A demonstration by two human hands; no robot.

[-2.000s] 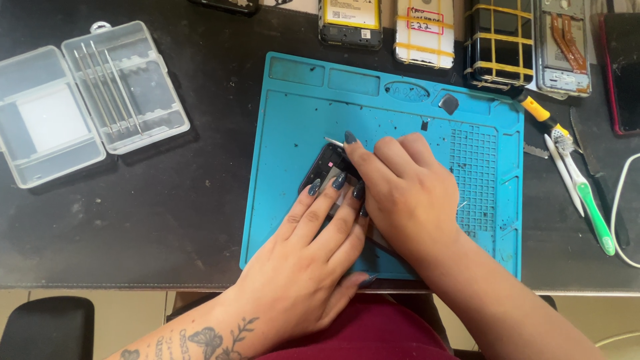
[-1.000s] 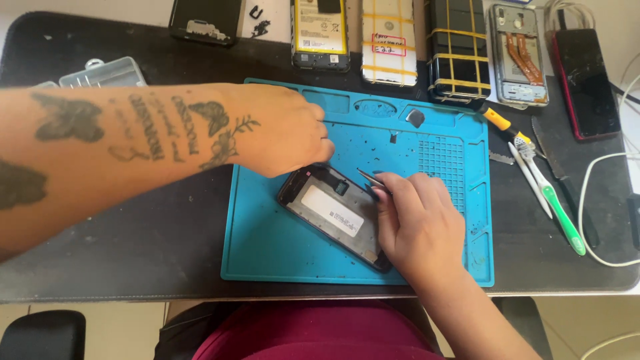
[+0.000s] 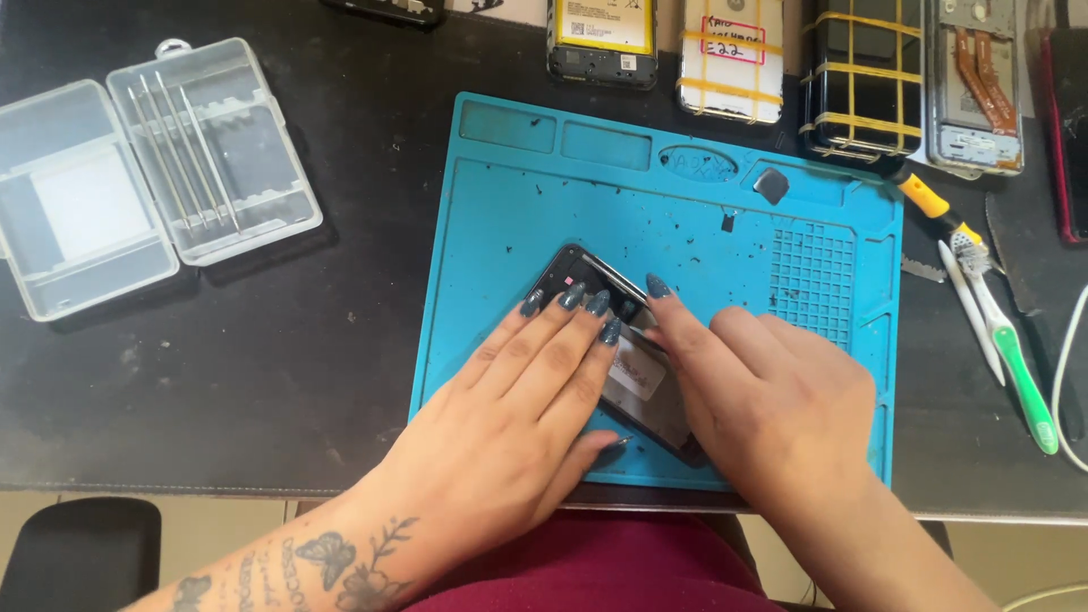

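Note:
A black phone frame [image 3: 650, 406] lies slanted on the blue silicone repair mat [image 3: 527, 221], with a pale label inside it. Across its upper left part rest the spread fingers of my left hand [image 3: 518, 408], pressing down flat. My right hand [image 3: 756, 391] is at the frame's right long edge, its index finger pointing up along a thin metal tool [image 3: 620, 280] lying on that edge. The fingers hide most of the tool, and its exact kind cannot be told. Dark crumbs are scattered over the mat.
At left an open clear plastic case [image 3: 297, 191] holds several slim metal tools. Phones, some bound with yellow rubber bands [image 3: 863, 72], line the back. Right of the mat lie a green and white brush [image 3: 1020, 382], a white stick [image 3: 969, 314], a knife [image 3: 1011, 255] and a white cable.
My left arm, stretched across the mat one second ago, has drawn back, and that hand lies on the phone frame again. My right hand has closed in on the frame's edge.

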